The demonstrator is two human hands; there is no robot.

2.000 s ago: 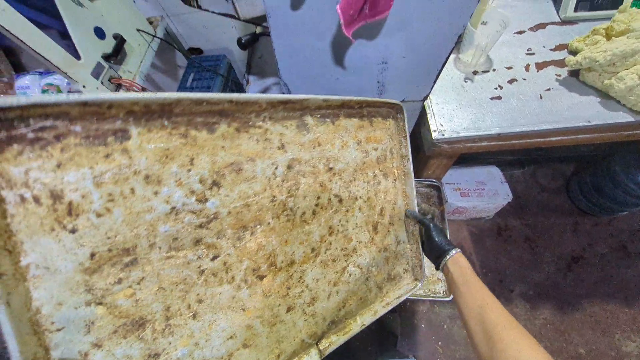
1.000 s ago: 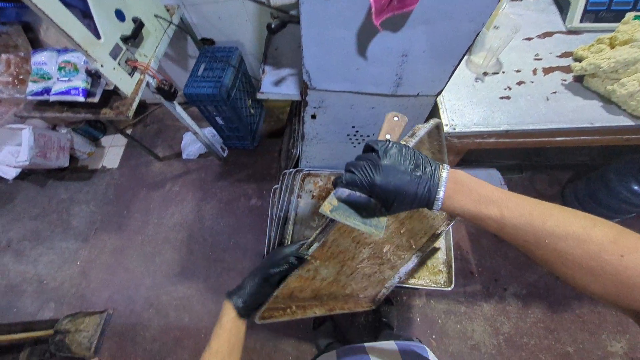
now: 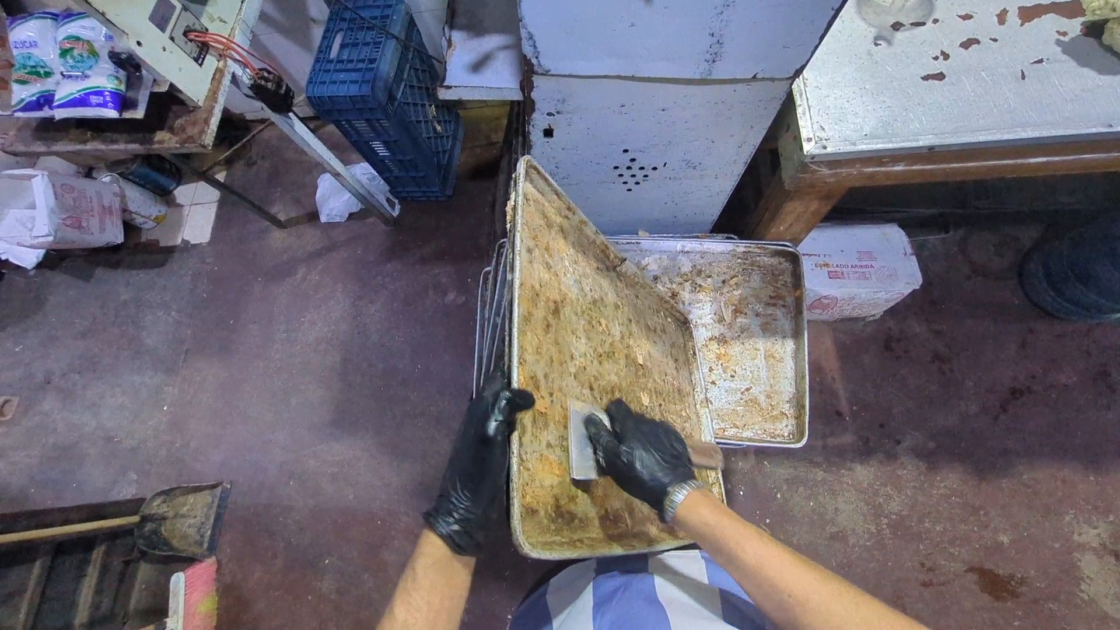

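Observation:
A metal baking tray (image 3: 604,350), its inside coated with brown residue, stands tilted in front of me. My left hand (image 3: 479,459), in a black glove, grips its left rim, thumb over the edge. My right hand (image 3: 643,451), also gloved in black, holds a scraper with a metal blade (image 3: 581,440) and a wooden handle (image 3: 705,455). The blade lies against the lower middle of the tray's inner face. Behind and to the right lies another baking tray (image 3: 761,341) with crumbs and flakes in it. The left fingers behind the rim are hidden.
Tray edges (image 3: 490,324) show at the left. A metal-topped table (image 3: 945,96) is at upper right, above a cardboard box (image 3: 862,271). Blue plastic crates (image 3: 385,105) stand at upper left. A dustpan (image 3: 182,521) and a broom's bristles (image 3: 199,595) are at lower left.
The held tray has turned so that its inner face shows more fully. My right hand and the scraper have moved down onto its lower part. My left hand is on its left rim.

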